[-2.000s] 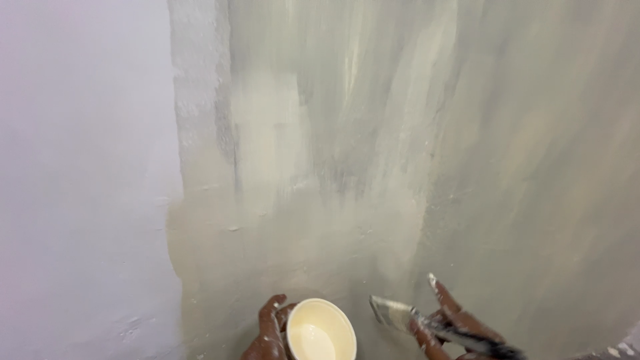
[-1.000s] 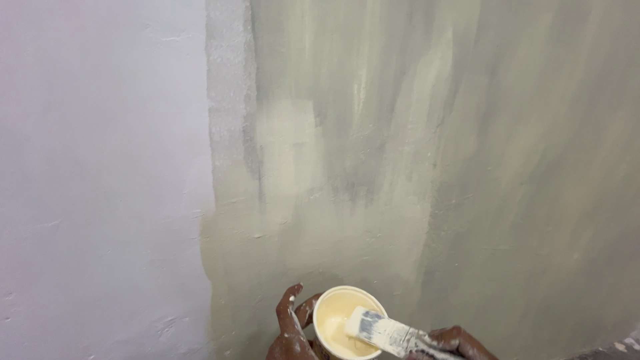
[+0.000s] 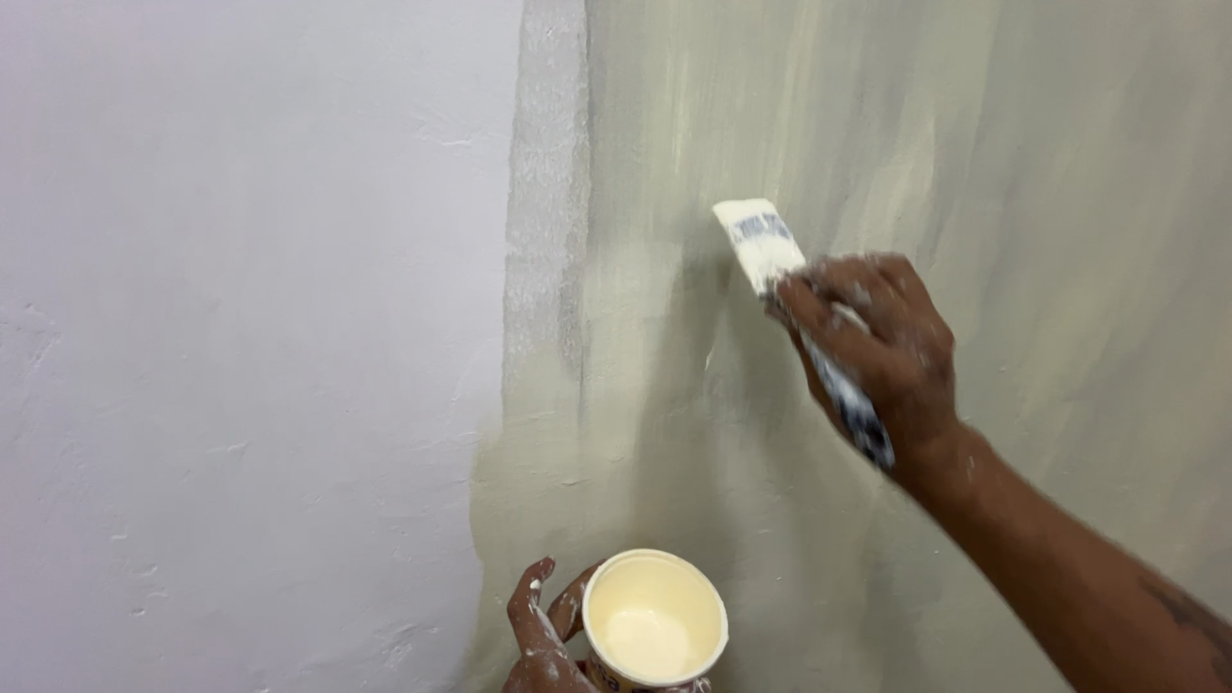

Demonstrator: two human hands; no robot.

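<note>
My right hand (image 3: 876, 346) grips a flat paintbrush (image 3: 760, 241) by its paint-smeared handle. The brush points up and to the left, with pale paint on its bristles, at the streaky grey-green part of the wall (image 3: 847, 115); whether the tip touches the wall cannot be told. Low in the view my left hand (image 3: 549, 635), spotted with paint, holds a small cup (image 3: 712, 635) from its left side and from below. A little cream-coloured paint (image 3: 645, 640) lies in the bottom of the cup. The cup's outside bears printing.
Pale lilac wall (image 3: 241, 289) fills the left side. A rough grey strip (image 3: 544, 192) runs down between it and the grey-green area. Lower down, a beige-green painted patch (image 3: 520, 481) meets the lilac along an uneven edge. Small bumps mark the surface.
My right hand has lifted the brush out of the cup and moved it up the wall. My left hand still holds the cup low in the view.
</note>
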